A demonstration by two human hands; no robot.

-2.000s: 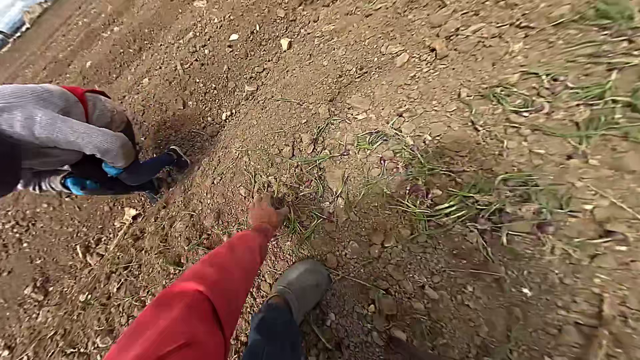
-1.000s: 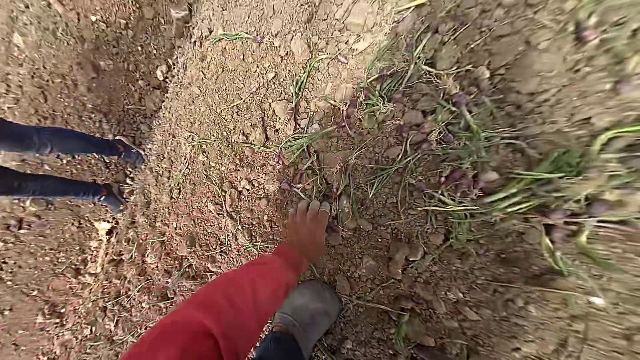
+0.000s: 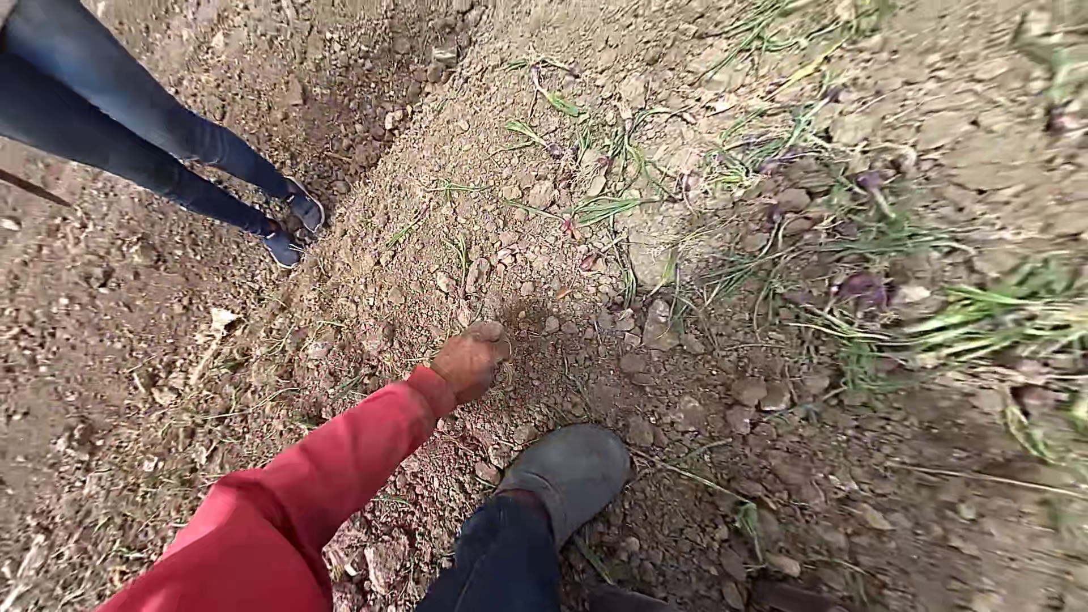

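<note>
My left hand (image 3: 472, 361), in a red sleeve, is low over the loose, stony soil, just above my grey shoe (image 3: 569, 476). Its fingers look curled, and the frame does not show whether something is inside them. Beyond the fingertips is a patch of darker soil (image 3: 527, 314). Up and to the right lie uprooted onion plants with green leaves (image 3: 603, 208); a purple onion bulb (image 3: 863, 289) lies farther right. My right hand is not in view.
At the upper left stands another person, seen only by legs in blue jeans (image 3: 187, 136) and dark shoes (image 3: 293, 225). A thick bunch of onion leaves (image 3: 1003, 323) lies at the right. Stones and dry stalks are scattered over the uneven ground.
My left hand, spread on the soil a second ago, now has its fingers curled. The other person, bent over with blue gloves showing two seconds ago, now shows only legs.
</note>
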